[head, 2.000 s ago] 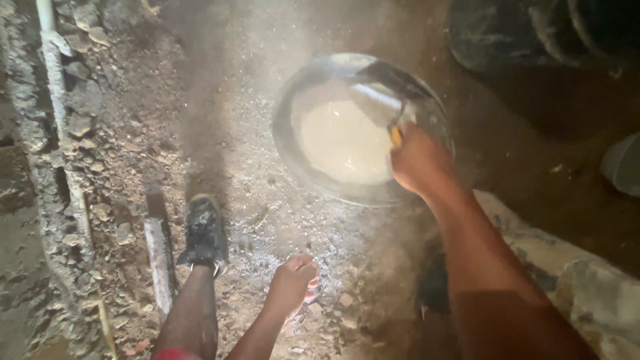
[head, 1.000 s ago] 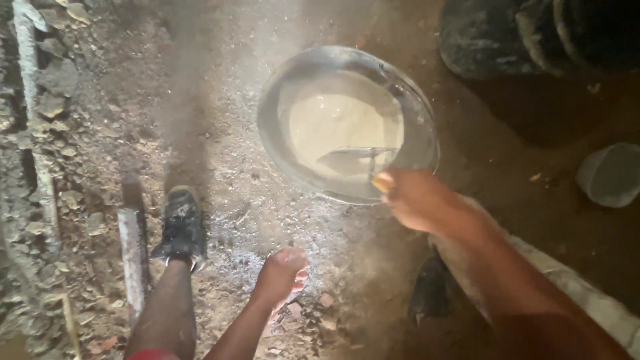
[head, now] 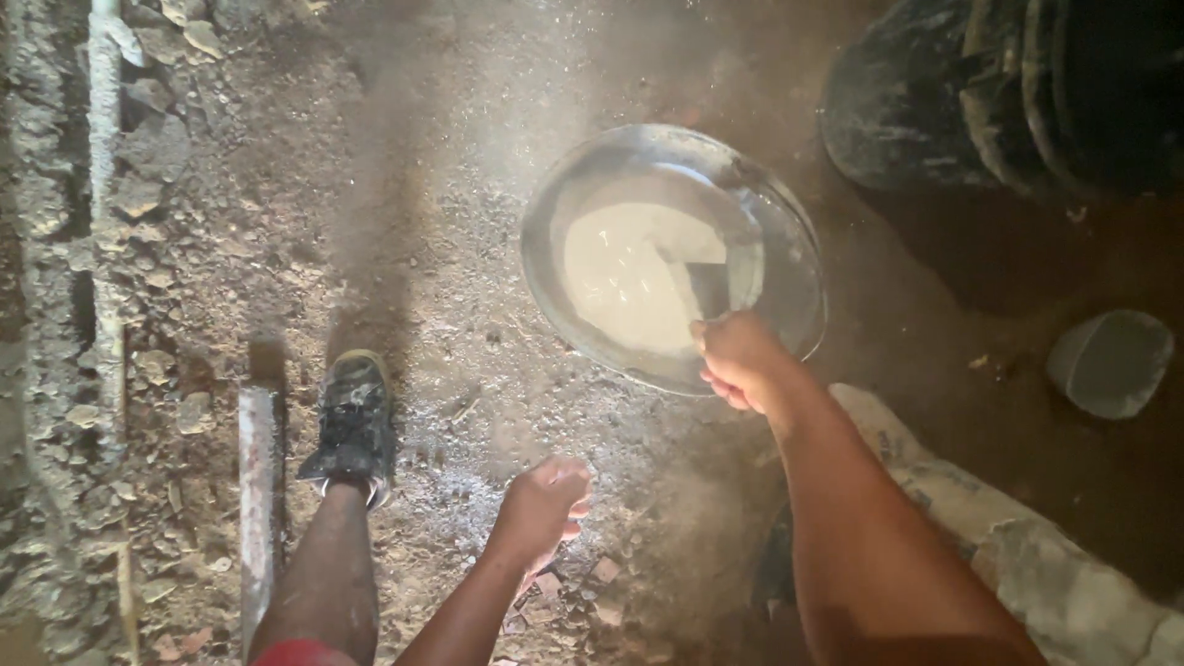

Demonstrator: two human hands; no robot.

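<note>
A round bucket (head: 573, 319) stands on the dusty ground, with a pale, creamy liquid mix (head: 615, 273) in it. My right hand (head: 745, 361) is over its near right rim, closed around the handle of a flat-bladed trowel or scraper (head: 709, 287). The handle is mostly hidden by my fingers, and the blade reaches down to the mix. My left hand (head: 546, 509) hangs over the ground nearer to me, to the left of the bucket, with its fingers loosely curled and nothing seen in it.
Rubble and a crusted pipe (head: 104, 139) run along the left. A bar (head: 259, 499) lies beside my shoe (head: 354, 416). A large dark container (head: 906, 111) is at the upper right, a smaller container (head: 1115, 365) at the right, and a pale dusty sack (head: 1045, 555) at the lower right.
My right hand has moved the blade about within the bucket; it shows steeper now than a second ago, when it lay flatter across the mix. My left hand stays low, outside the bucket.
</note>
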